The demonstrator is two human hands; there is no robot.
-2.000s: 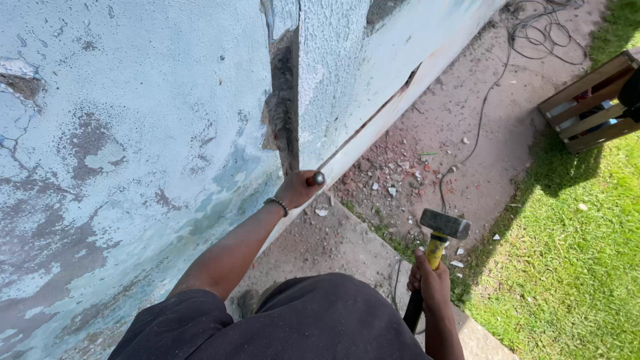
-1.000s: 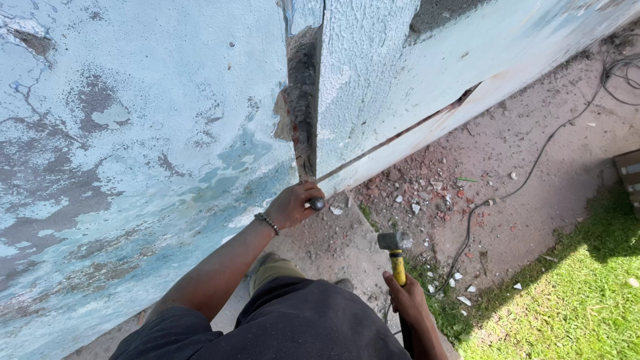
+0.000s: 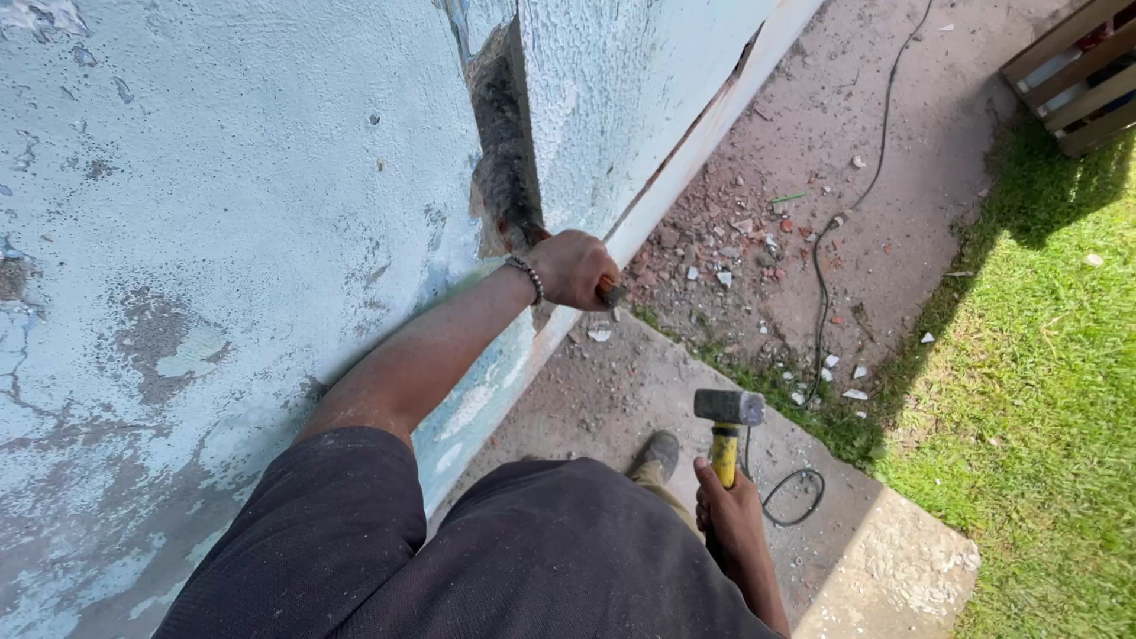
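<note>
My left hand (image 3: 577, 269), with a beaded bracelet at the wrist, is closed around a metal chisel (image 3: 611, 291); its struck end sticks out of the fist. The chisel's other end points into a rough, broken-out channel (image 3: 506, 133) in the light blue plastered wall (image 3: 266, 177), though its tip is mostly hidden. Lower right, my right hand (image 3: 732, 506) grips the yellow and black handle of a club hammer (image 3: 729, 407). The steel head is up, apart from the chisel.
Rubble (image 3: 701, 248) lies along the wall's foot. A dark cable (image 3: 821, 266) crosses the ground and loops on the concrete slab (image 3: 621, 382) near my shoe (image 3: 658, 453). Grass (image 3: 1047, 355) borders the right side, with a wooden crate (image 3: 1083, 71) at the top right corner.
The view has shifted noticeably. My left fist has turned on the chisel at the lower end of the channel. Both hands keep hold of their tools.
</note>
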